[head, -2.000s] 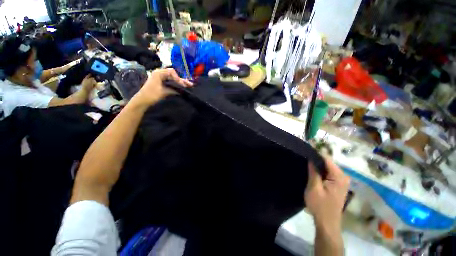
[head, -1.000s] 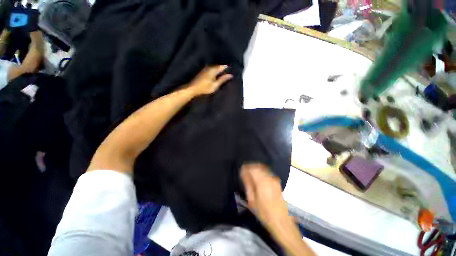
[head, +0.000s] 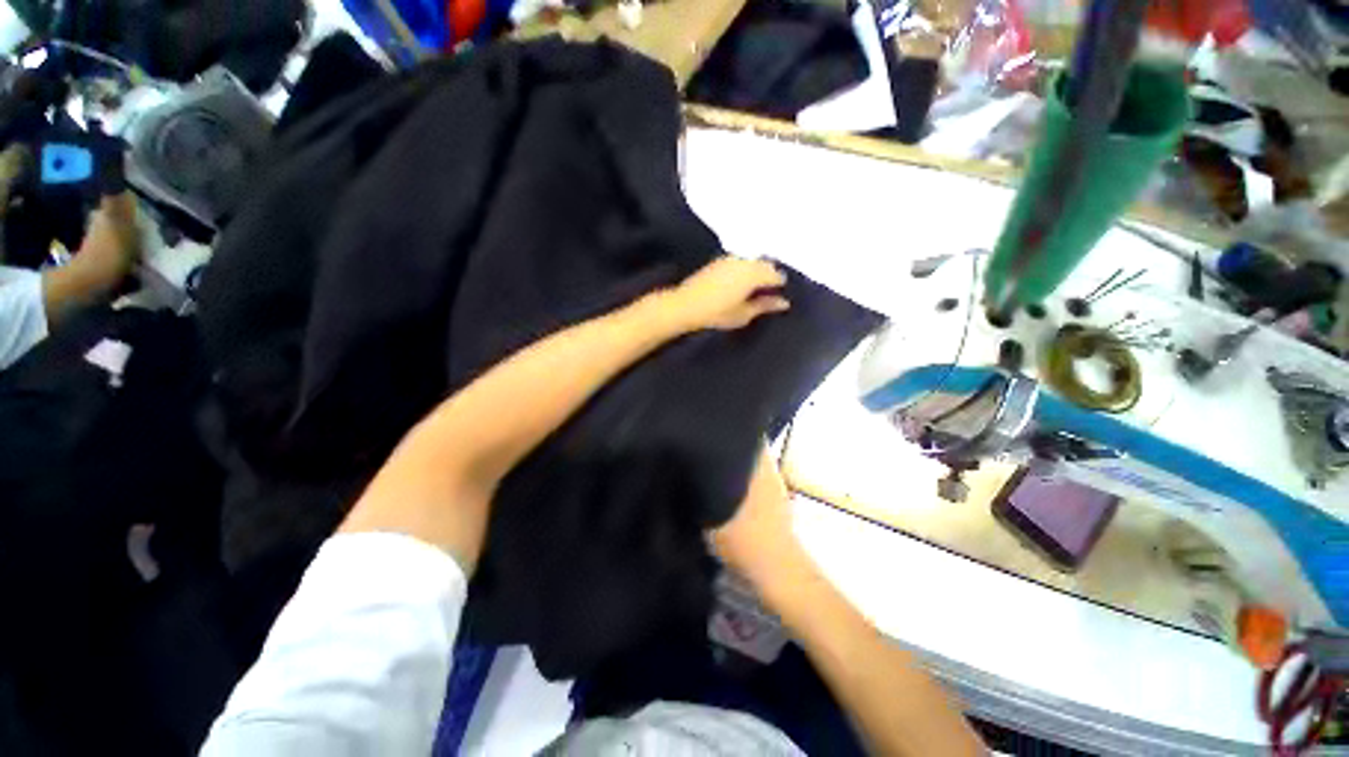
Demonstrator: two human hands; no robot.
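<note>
A large black garment (head: 577, 192) lies bunched over the left of the white table and hangs down over the lap. My left hand (head: 735, 293) rests on its upper right part, fingers slightly apart; whether it pinches the cloth I cannot tell. My right hand (head: 758, 518) is at the garment's right edge, its fingertips hidden under or behind the cloth. A corner of the cloth points right toward the white and blue sewing machine (head: 947, 388).
A phone (head: 1056, 513) lies on the machine bed. A green cup (head: 1087, 178) and a yellow-green ring (head: 1092, 368) are by the machine head. Red-handled scissors (head: 1290, 703) are at the lower right. More black garments (head: 74, 488) are heaped left. Another person's arm (head: 92, 266) shows at the left.
The garment, earlier held up stretched between both hands, now lies lowered. Since the last earlier frame, my left hand has moved right and down, and a cloth corner now reaches toward the machine head.
</note>
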